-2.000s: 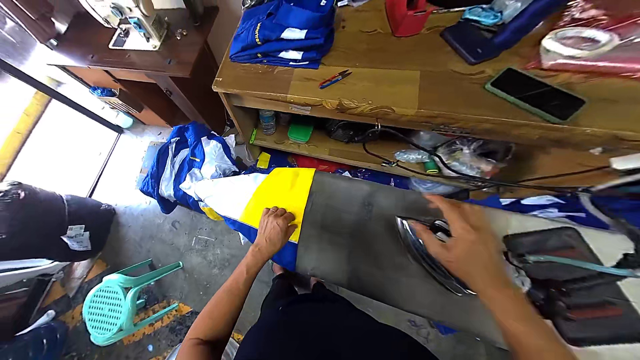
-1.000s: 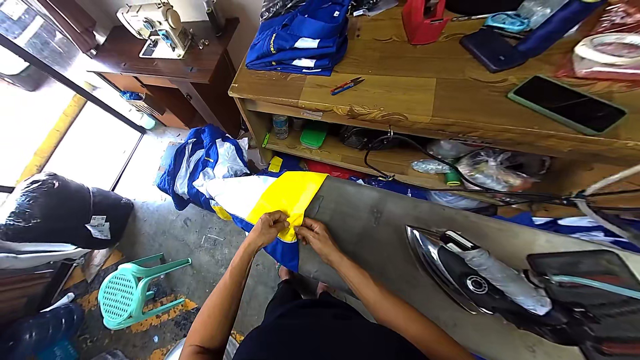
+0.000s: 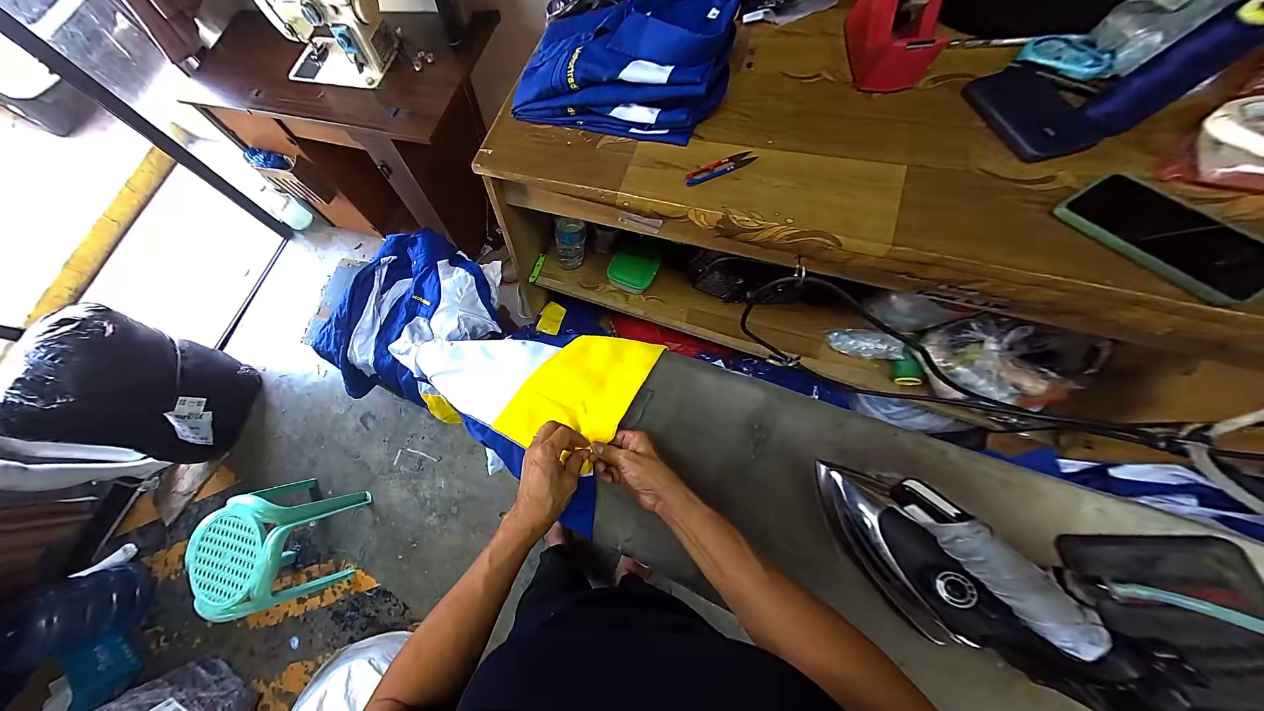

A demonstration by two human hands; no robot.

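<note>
A yellow, white and blue garment [image 3: 592, 380] lies over the left end of a grey padded ironing board [image 3: 731, 494], and its bulk hangs off that end. My left hand [image 3: 553, 474] pinches the yellow fabric near the board's front edge. Beside it, my right hand [image 3: 637, 469] grips the same fabric, fingertips close to the left ones. The small part between the fingers is mostly hidden. To the right, a steam iron [image 3: 938, 563] with a wrapped handle rests on the board, next to a dark iron rest [image 3: 1165, 583].
Behind the board stands a wooden table [image 3: 839, 207] with folded blue garments [image 3: 632, 74], thread snips [image 3: 721, 168] and a phone [image 3: 1165, 237]. A black cable [image 3: 869, 316] hangs along its shelf. Left are a green plastic stool [image 3: 237, 553], a wrapped black bundle [image 3: 118, 395] and a sewing machine [image 3: 346, 39].
My right hand was over the iron two seconds ago; it has moved left to the yellow fabric and grips it beside my left hand. The iron stays on the board.
</note>
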